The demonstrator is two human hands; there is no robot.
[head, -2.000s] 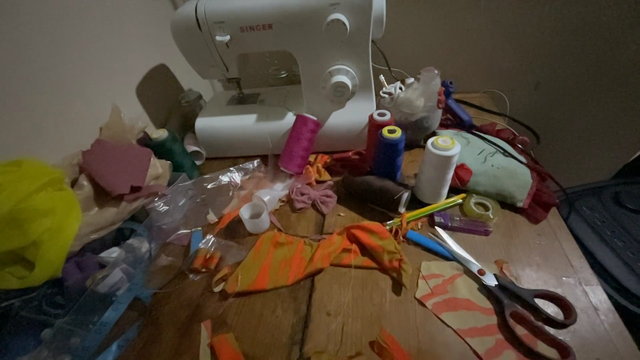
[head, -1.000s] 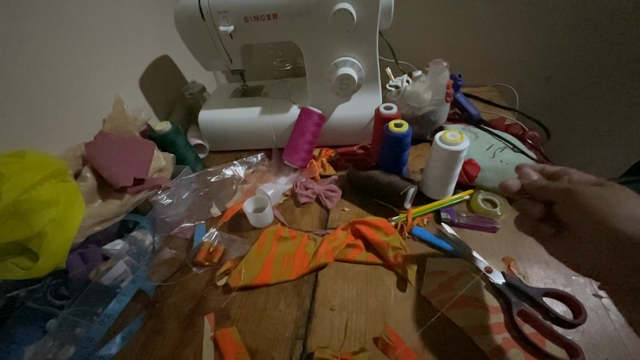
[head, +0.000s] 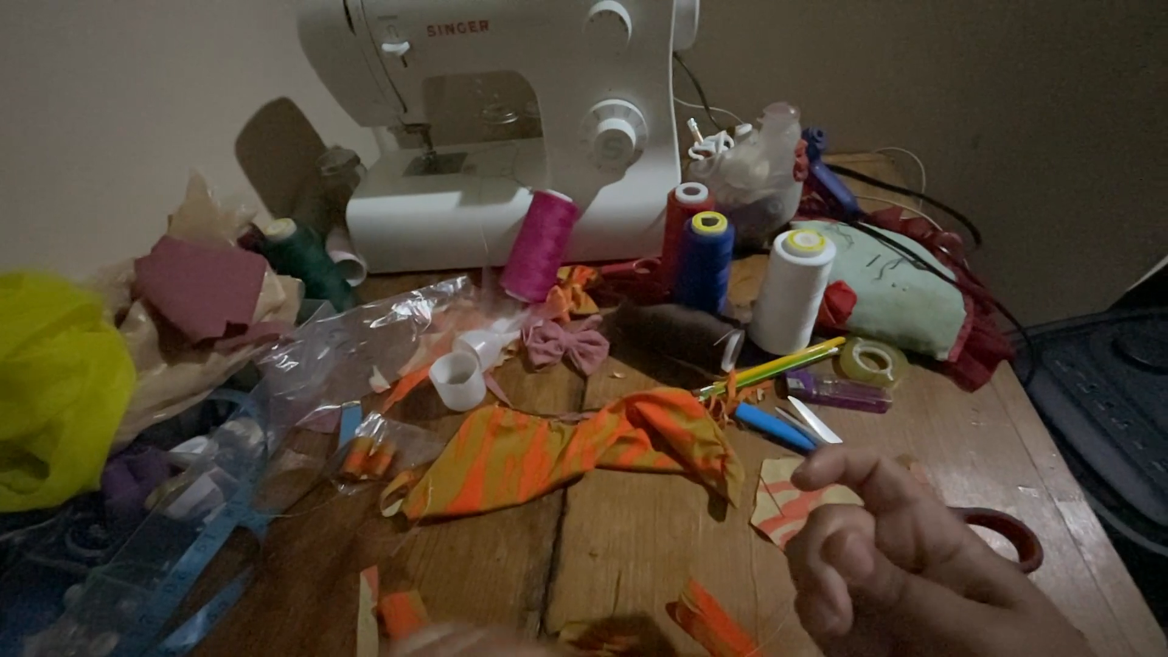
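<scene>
My right hand (head: 903, 557) is at the lower right with curled fingers, over the scissors (head: 1008, 534) and a patterned fabric scrap (head: 789, 497), hiding most of both; whether it pinches something thin cannot be told. Only a blurred sliver of my left hand (head: 474, 641) shows at the bottom edge, beside orange fabric scraps (head: 401, 613). A strip of orange and olive striped fabric (head: 566, 452) lies mid-table. Beyond it are a pink fabric bow (head: 566, 345) and a small white cup-like piece (head: 458, 380). Another orange scrap (head: 712, 620) lies between the hands.
A white Singer sewing machine (head: 511, 219) stands at the back, with magenta (head: 540, 246), blue (head: 704, 265) and white (head: 792, 292) thread spools before it. Plastic bags and yellow fabric (head: 59, 392) crowd the left. Pencils (head: 771, 367), a tape roll (head: 871, 362) and a blue-handled tool (head: 776, 427) lie right.
My right hand, out of view at first, came in at the right and has moved lower and to the left, over the scissors. Part of my left hand has appeared at the bottom edge.
</scene>
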